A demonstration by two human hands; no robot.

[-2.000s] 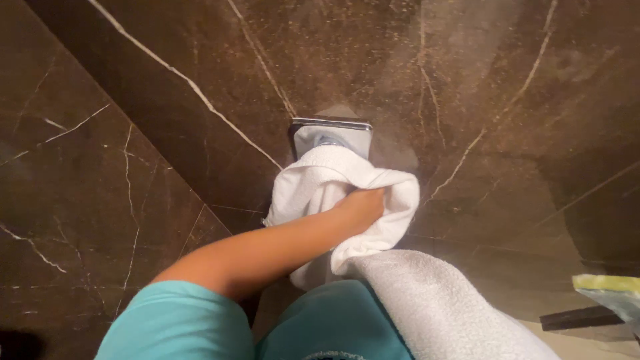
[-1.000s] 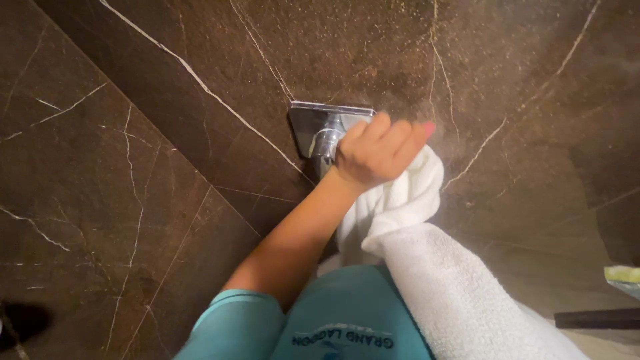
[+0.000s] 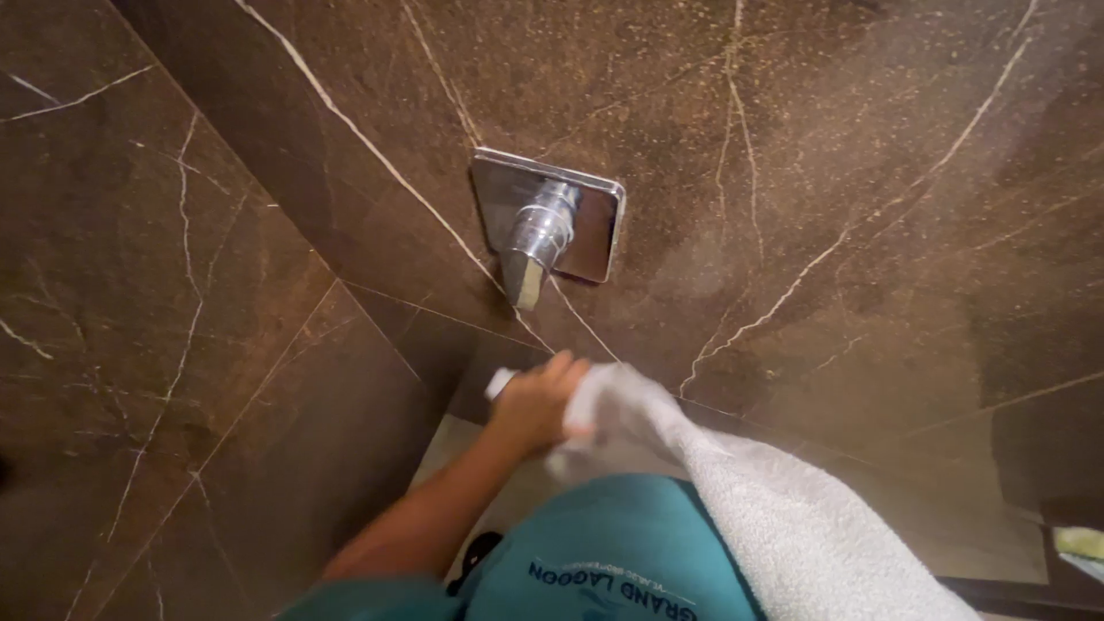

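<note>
A chrome shower valve (image 3: 545, 220), a square plate with a lever handle, is fixed to the brown marble wall. Below it, nearer my body, my left hand (image 3: 539, 405) grips one end of a white terry towel (image 3: 776, 500). From there the towel runs toward the lower right, over the front of my teal shirt. The hand and that end of the cloth are blurred, and neither touches the valve. My right hand does not show; whether it lies under the towel I cannot tell.
A second marble wall (image 3: 112, 345) meets the valve wall in a corner on the left. Pale floor (image 3: 444, 448) shows below, with a dark shoe beside my shirt. At the lower right edge lies a yellow and white item (image 3: 1082, 548) by a dark ledge.
My left hand has moved from the valve down toward my body with the towel. The cloth covered much of the valve two seconds ago; now the plate and handle show whole.
</note>
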